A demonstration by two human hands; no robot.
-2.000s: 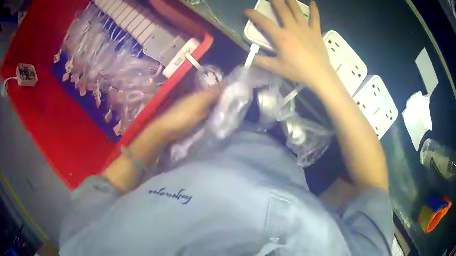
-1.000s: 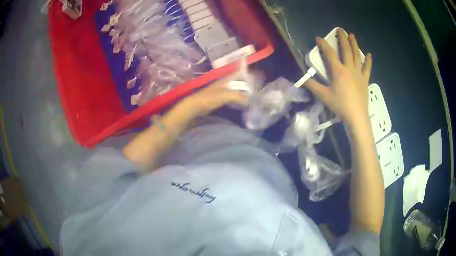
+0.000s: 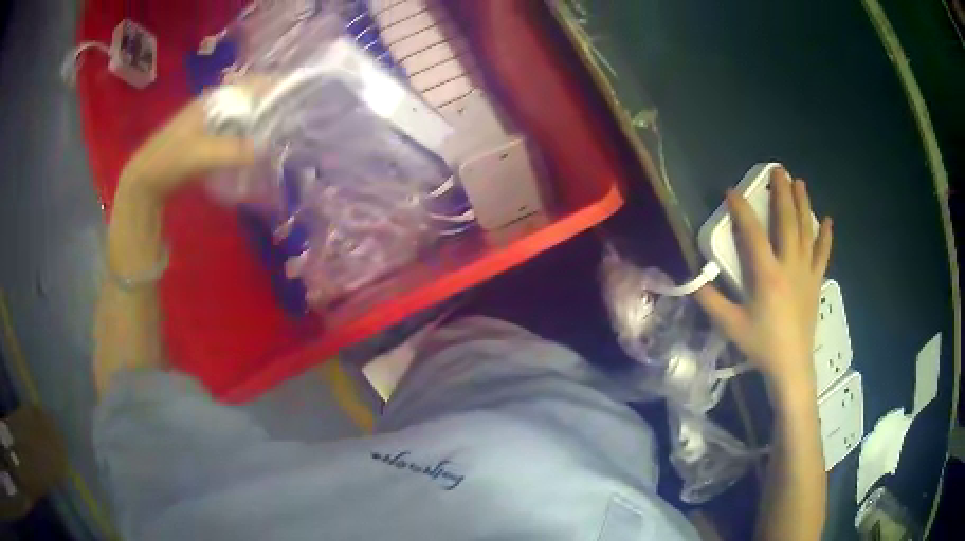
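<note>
My left hand (image 3: 196,148) is over the red tote (image 3: 481,277), closed on a bagged white power cord near its plug end. The cord arches to a blurred white power strip (image 3: 407,111) above the strips in the tote. My right hand (image 3: 778,285) lies with spread fingers over another white power strip (image 3: 728,241) on the dark green bench and holds it there. That strip's cord runs into a clear poly bag (image 3: 635,306) at the bench edge. Two more strips (image 3: 832,336) lie outlet face up beside my right wrist, partly hidden.
The tote holds a row of strips (image 3: 429,53) and many bagged cords (image 3: 365,227) on a blue liner. A small tag (image 3: 134,53) hangs at its far left. A white crumpled cloth (image 3: 880,456), a white card (image 3: 927,370) and a clear bottle (image 3: 880,516) are at the bench's right.
My left hand has moved left from the tote's near edge to over the tote, with cord and strip. My right hand stays on its strip. The view has shifted.
</note>
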